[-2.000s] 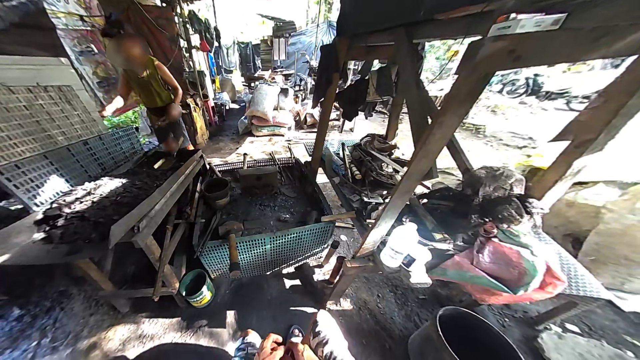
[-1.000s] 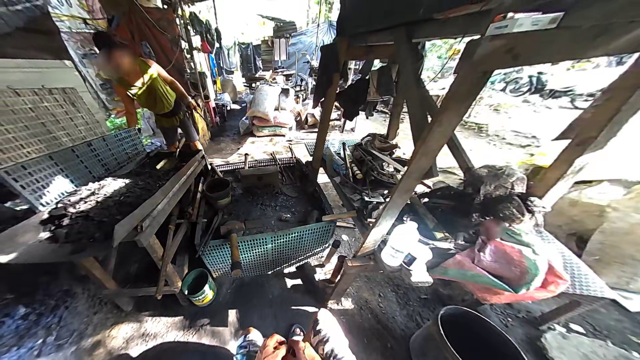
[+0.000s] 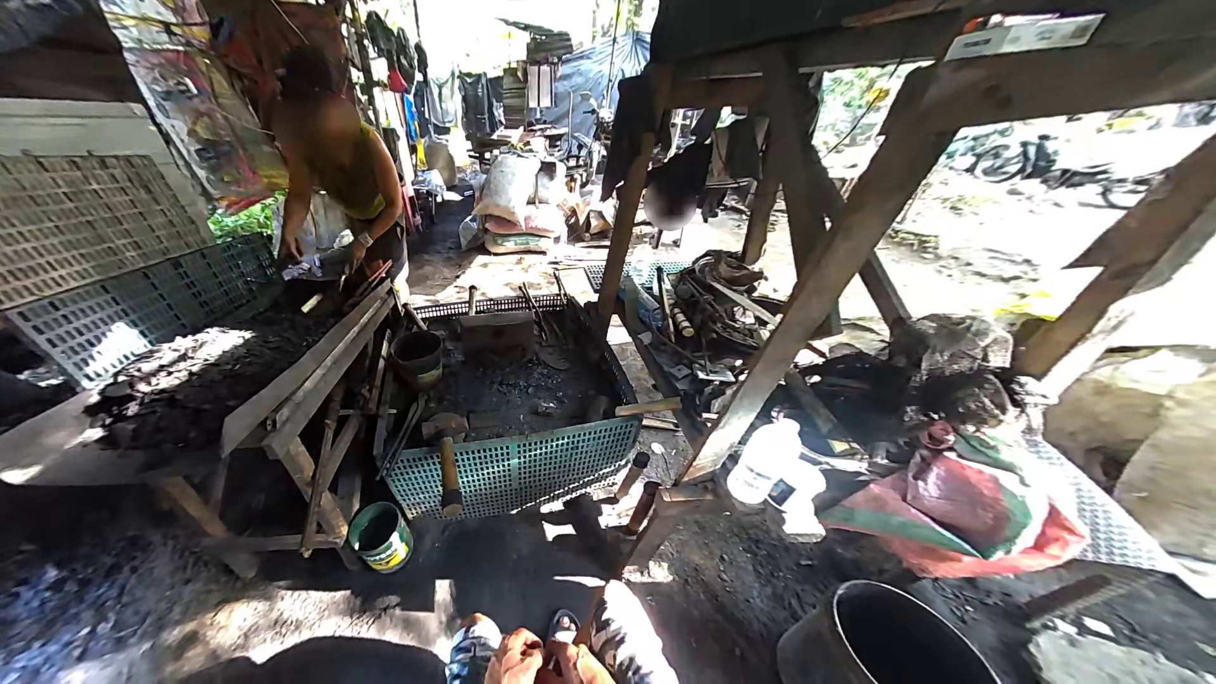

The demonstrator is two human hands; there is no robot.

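Observation:
My left hand [image 3: 516, 655] and my right hand [image 3: 576, 662] are low in the view, close together between my knees. Their fingers are bent and seem to touch; whether anything small is between them cannot be made out. Beyond them, a hammer with a wooden handle [image 3: 449, 475] leans over the edge of a green perforated panel [image 3: 518, 465]. This panel fronts a low pit of dark ash [image 3: 522, 385]. A green bucket [image 3: 380, 537] stands ahead and to the left of my hands. White plastic jugs [image 3: 765, 464] are ahead and to the right, beside a wooden post.
At the left a person [image 3: 342, 161] leans over a wooden bench heaped with charcoal [image 3: 180, 375]. A large dark pot [image 3: 883, 641] stands at lower right, near a red and green sack [image 3: 969, 503]. Slanting wooden posts [image 3: 826, 304] rise at the right. Filled sacks [image 3: 518, 199] are stacked farther back.
The other person first straightens and turns, then bends, and now leans over the far end of the charcoal bench with both hands low. My hands stay together between my knees.

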